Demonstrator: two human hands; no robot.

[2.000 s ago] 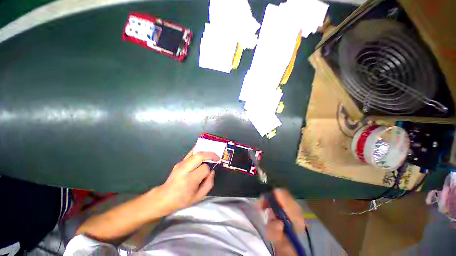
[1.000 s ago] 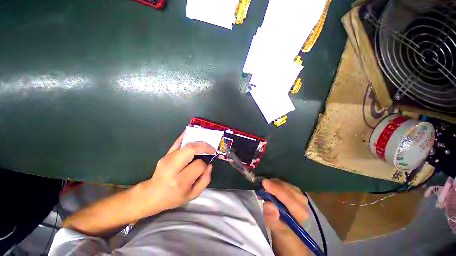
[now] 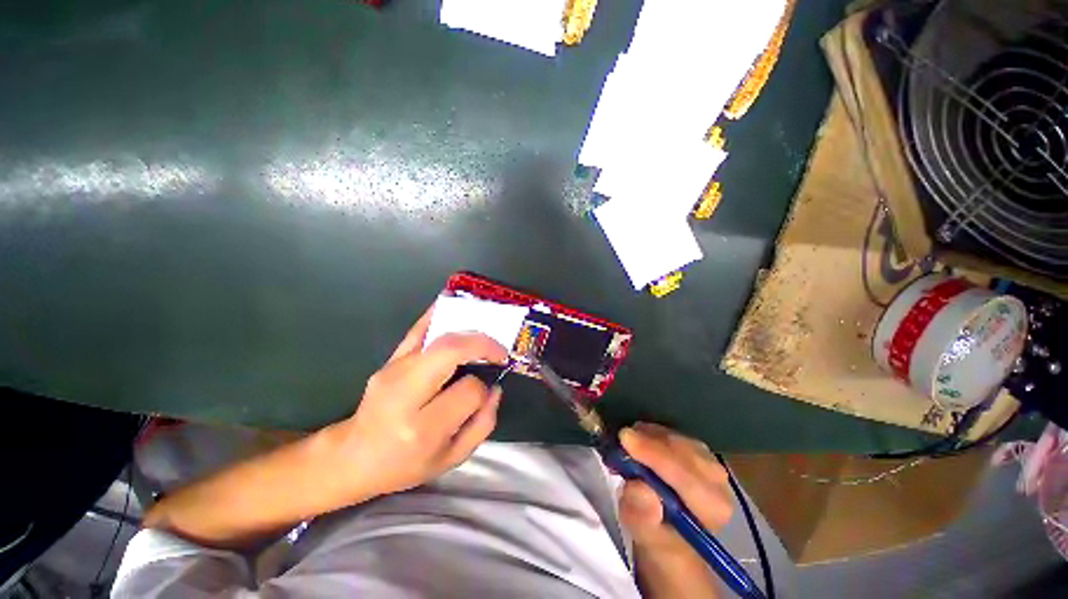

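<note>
A red-edged phone assembly (image 3: 574,351) lies on the dark green bench near its front edge. My left hand (image 3: 428,404) holds a white LCD module (image 3: 478,321) over the phone's left end, with a thin wire at the fingertips. My right hand (image 3: 673,480) grips a soldering iron (image 3: 685,521) by its dark blue handle. The iron's tip is at the small orange flex cable (image 3: 531,341) between the white module and the black area. Whether the tip touches it is hard to tell.
Overlapping white LCD modules (image 3: 668,129) with orange strips lie beyond the phone; another (image 3: 504,21) is at the top edge. At right are a fan (image 3: 1013,140), a stained cardboard mat (image 3: 796,322) and a red-banded white reel (image 3: 937,337). A black cord hangs by my right hand.
The iron has moved left from over the phone's black area to the flex cable. My left hand keeps its hold. The view has shifted closer, pushing the upper red phone almost out of frame.
</note>
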